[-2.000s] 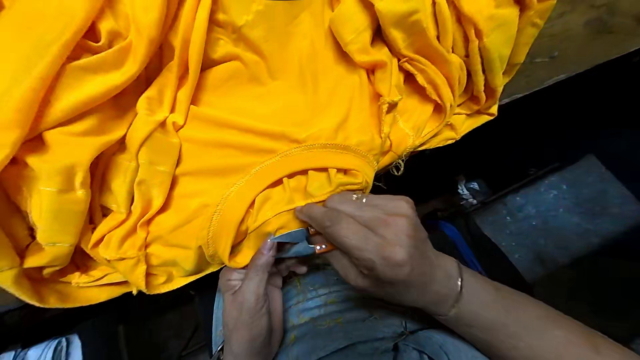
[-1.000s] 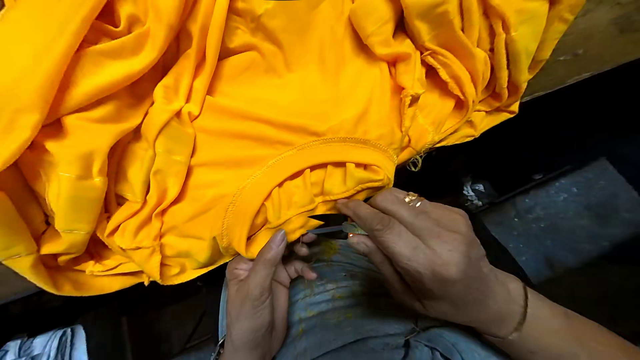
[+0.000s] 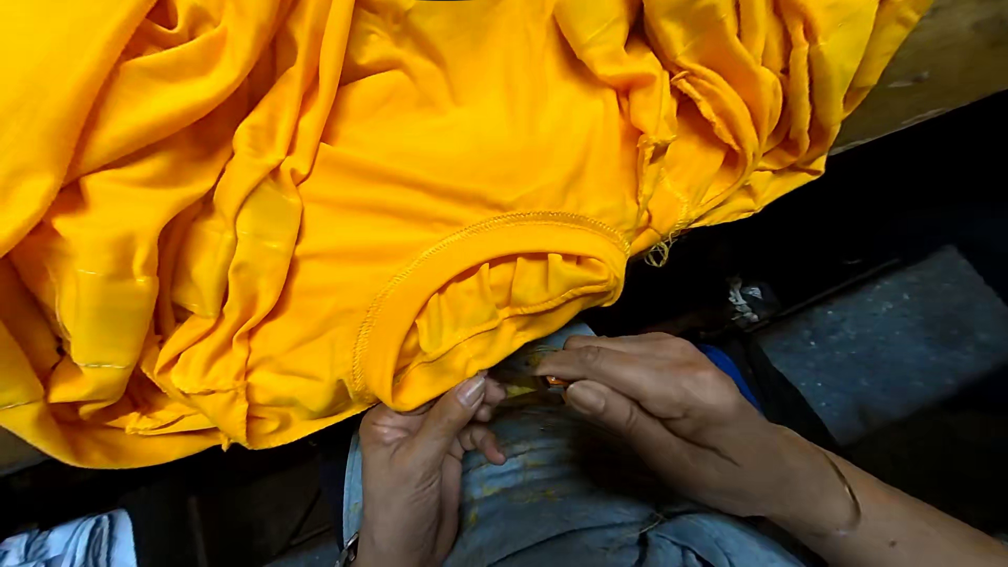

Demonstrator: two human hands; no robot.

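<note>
A yellow knit garment (image 3: pixel 472 157) lies bunched over the work surface, its ribbed neckband (image 3: pixel 441 264) hanging at the near edge. My left hand (image 3: pixel 429 449) pinches the lower rim of that neckband between thumb and fingers. To the right, apart from the cloth, my right hand (image 3: pixel 669 409) is curled round a small tool with an orange part (image 3: pixel 556 383), probably thread snips; most of it is hidden in the fingers. Loose yellow threads (image 3: pixel 660 250) dangle from a seam right of the neckband.
The wooden table edge (image 3: pixel 906 98) shows at the upper right. Below it are a grey speckled panel (image 3: pixel 882 339) and a crumpled pale scrap (image 3: pixel 744 303). My lap in blue denim (image 3: pixel 551 496), dotted with yellow lint, is under my hands. Striped white cloth (image 3: pixel 75 543) lies lower left.
The blades seen earlier at the neckband rim no longer show there. My right hand has drawn away from the rim, while my left still pinches the cloth.
</note>
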